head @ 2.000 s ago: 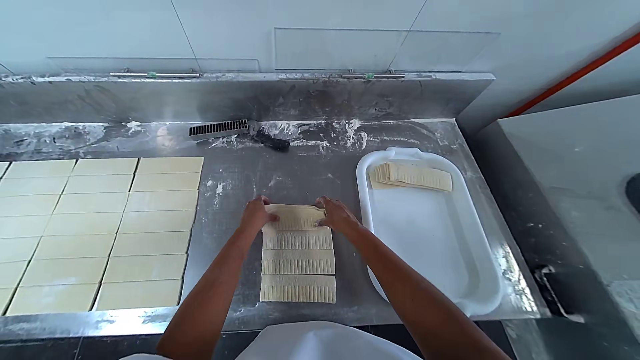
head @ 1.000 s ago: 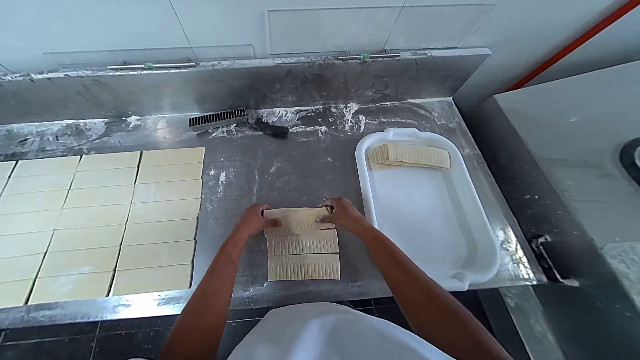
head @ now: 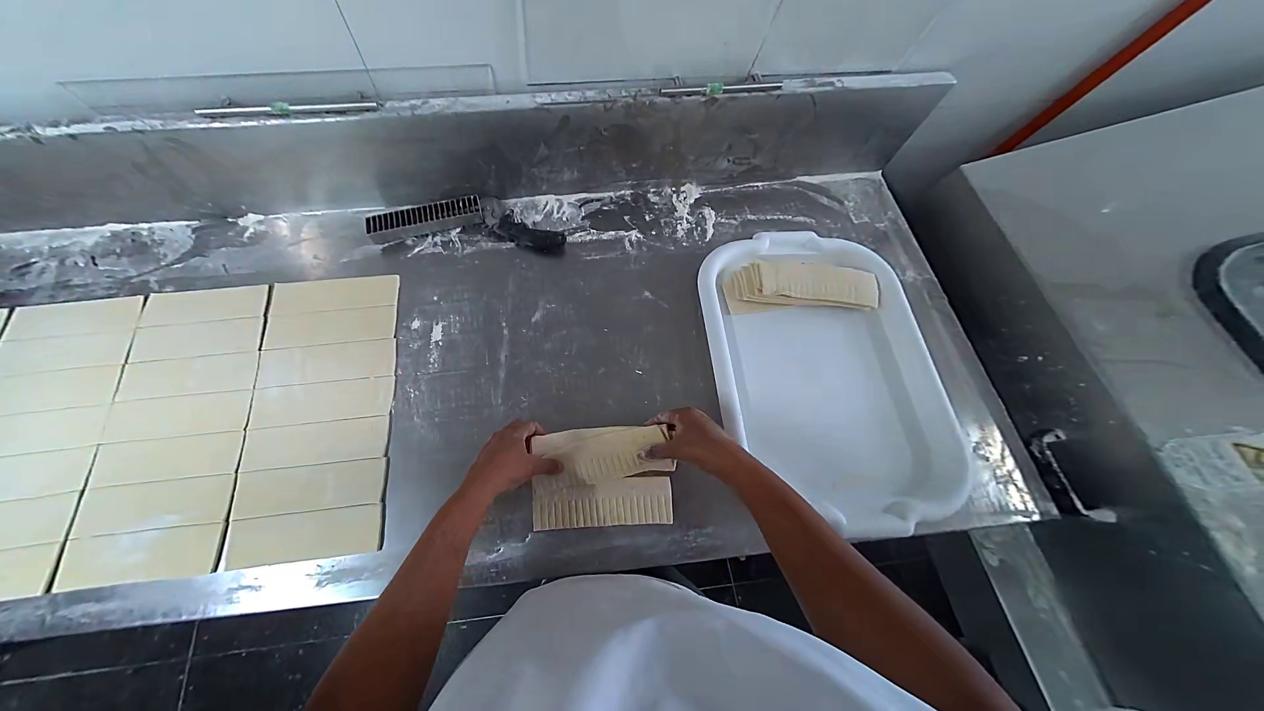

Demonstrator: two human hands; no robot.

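Both my hands hold a small stack of slit dough strips (head: 602, 456) by its ends, my left hand (head: 509, 456) at the left end and my right hand (head: 691, 439) at the right. The stack is over the near part of the metal counter. Just below it another strip of slit dough (head: 602, 504) lies flat, its upper edge partly covered. To the right, a white plastic tray (head: 731, 380) holds a pile of slit dough strips (head: 820, 284) at its far end. Rows of plain dough rectangles (head: 321, 395) lie side by side on the left.
A slotted metal cutter with a black handle (head: 425, 217) lies near the floured back of the stainless steel counter (head: 553, 336). A metal backsplash (head: 474, 148) runs along the wall. Beyond the counter's right edge is a grey surface (head: 1116, 247).
Two seconds ago several slit strips lay in a column between my hands. My hands have moved down the column toward me, gathering upper strips into a stack; one flat strip shows below.
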